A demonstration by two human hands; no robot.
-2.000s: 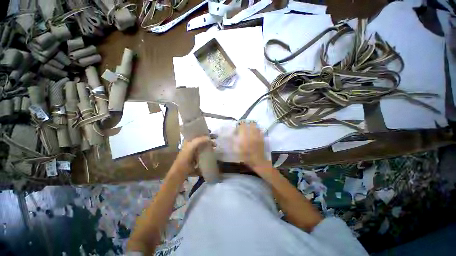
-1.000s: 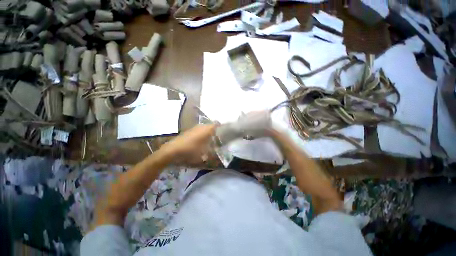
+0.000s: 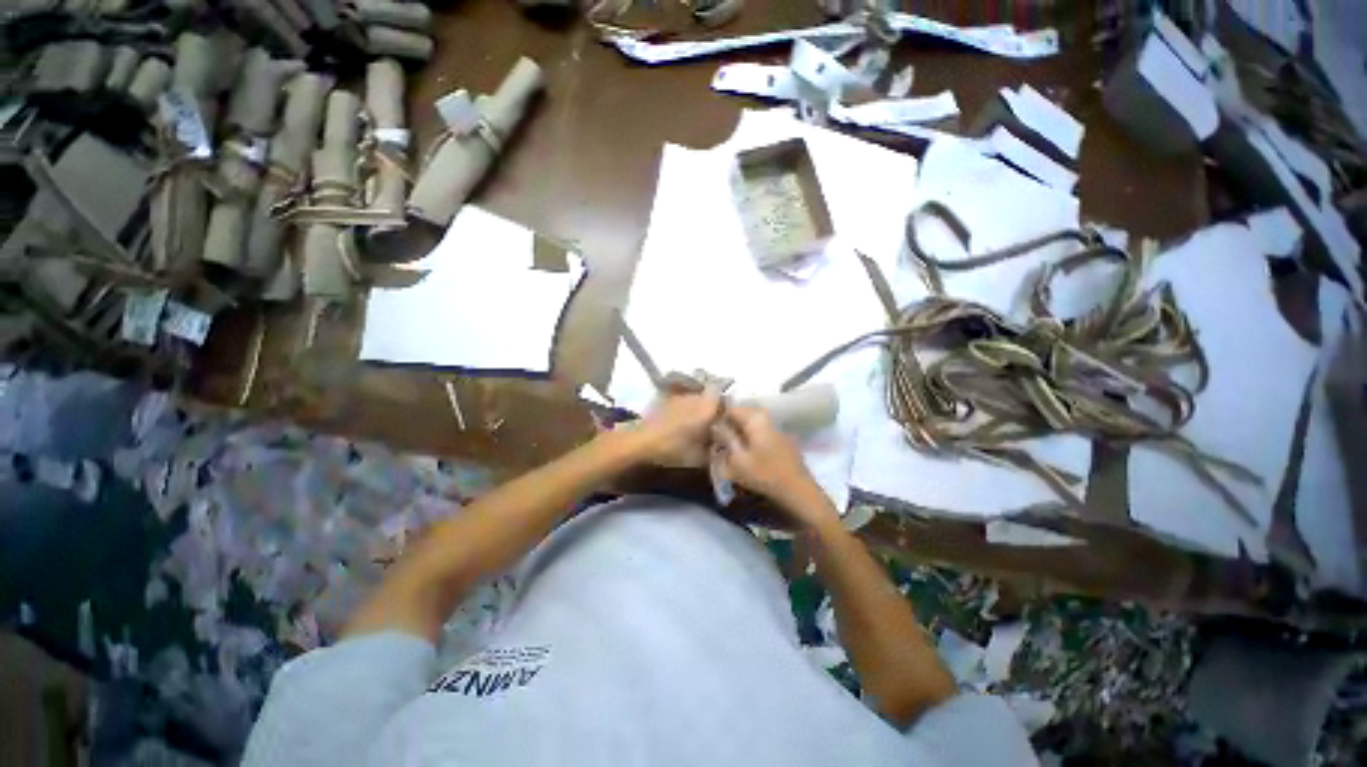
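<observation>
A taupe rolled bundle lies crosswise at the table's front edge, close to my body; its right end shows past my fingers and its left part is mostly hidden. My left hand and my right hand meet at its middle, fingers closed on a tie strip around the roll. One strip end points down between the hands and another sticks out up and left. Whether a knot is made cannot be told.
Tied taupe bundles pile at the left. A white-backed cut panel lies beside them. A small open box stands on white panels ahead. A tangled strip heap lies right, white scrap strips at the back.
The roll has turned from lengthwise to crosswise. Both hands have come together at its middle, now on a tie strip. The view has shifted, so the table's things appear moved.
</observation>
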